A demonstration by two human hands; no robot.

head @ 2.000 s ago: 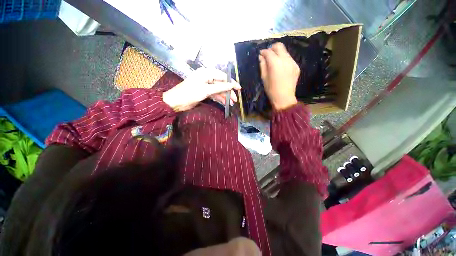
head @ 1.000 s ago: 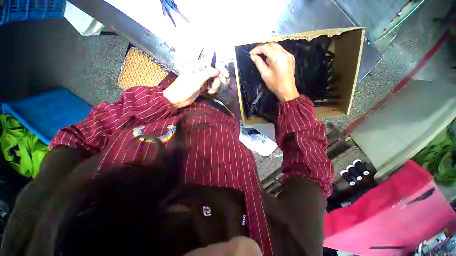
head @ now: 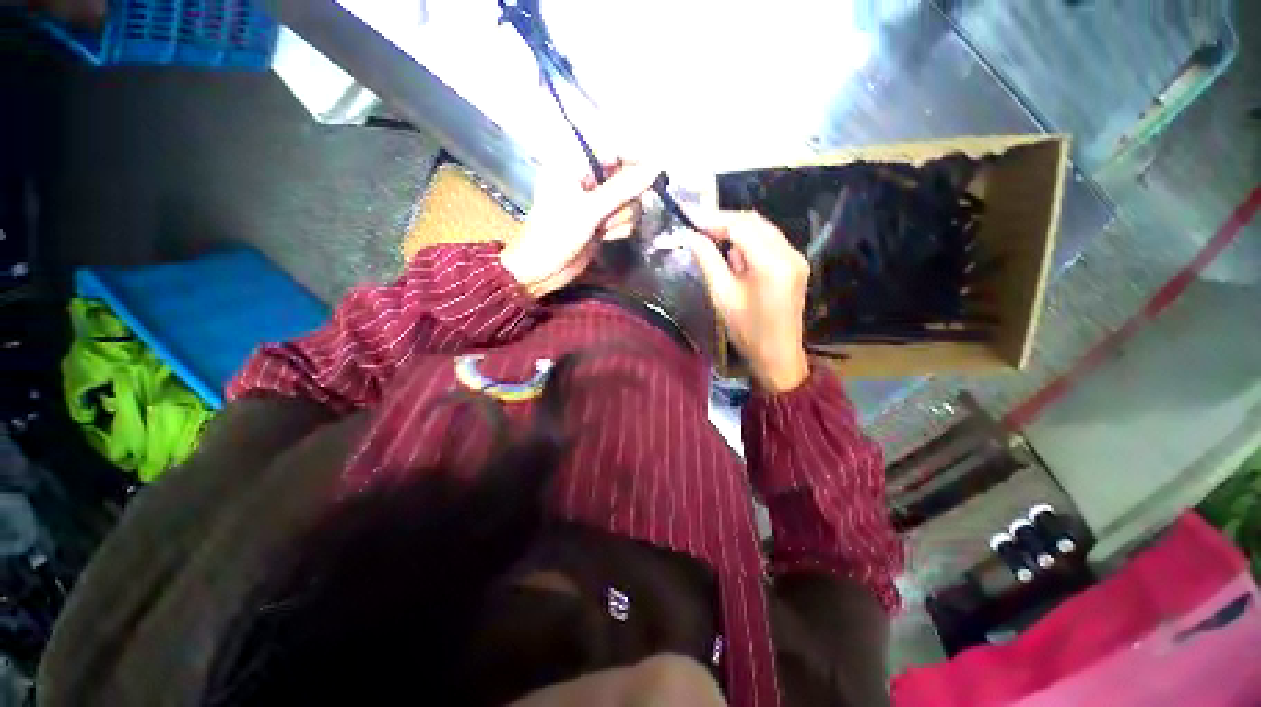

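Observation:
My left hand (head: 586, 225) is at the table's front edge, its fingers closed on a thin black strip (head: 571, 122) that runs up and away over the white top. My right hand (head: 755, 282) is close to its right, thumb and finger pinching a short black strip (head: 674, 202) that points toward my left hand. Whether the two strips are joined is unclear. The open cardboard box (head: 1047, 256), filled with black strips (head: 892, 249), stands just right of my right hand. A few set-aside strips (head: 526, 20) lie crossed at the top of the view.
The white tabletop (head: 692, 69) is overexposed. A blue crate (head: 187, 35) is at the upper left, and a blue bin (head: 208, 311) with bright green material (head: 125, 401) at the left. A pink bag or box (head: 1093, 635) and black spools (head: 1032, 541) are at the lower right.
My right hand has left the box and come beside my left hand with a black strip. My left hand now holds a longer strip pointing away. The view has shifted, moving the scene rightward.

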